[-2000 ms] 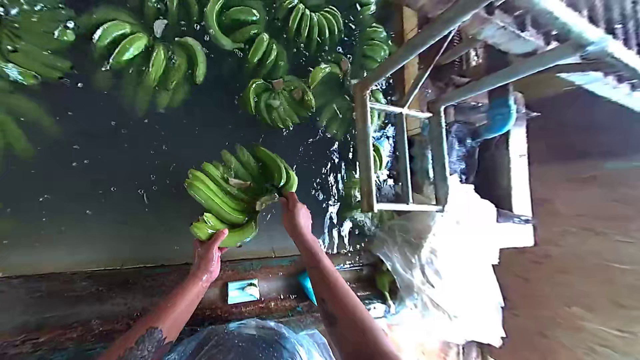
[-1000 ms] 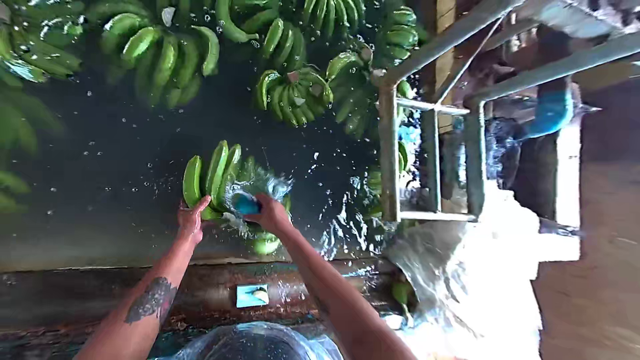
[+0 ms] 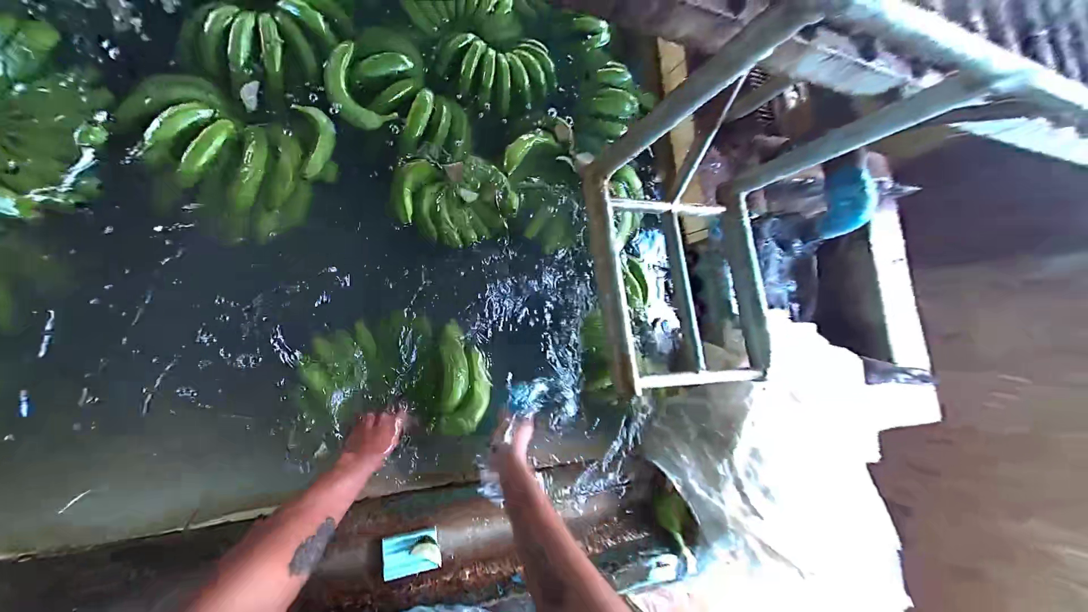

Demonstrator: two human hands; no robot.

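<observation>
A bunch of green bananas (image 3: 459, 378) lies partly under water near the basin's front wall. My left hand (image 3: 376, 433) reaches into the water at the bunch's lower left; its fingertips are blurred by splashes, so a grip cannot be made out. To the right of the bunch, apart from it, my right hand (image 3: 514, 433) is at a blue object (image 3: 529, 395), whose kind is hidden by spray. The fingers seem curled around its near end.
More green banana bunches (image 3: 497, 64) float at the back and left. A metal frame (image 3: 616, 289) stands at the right beside clear plastic sheeting (image 3: 705, 442). On the basin's front ledge lie a small light-blue card (image 3: 410, 554) and a green banana (image 3: 671, 514).
The bunch, held above the water two seconds ago, is now partly under it. My right hand with the blue object has moved off the bunch to the right. Water splashes more widely.
</observation>
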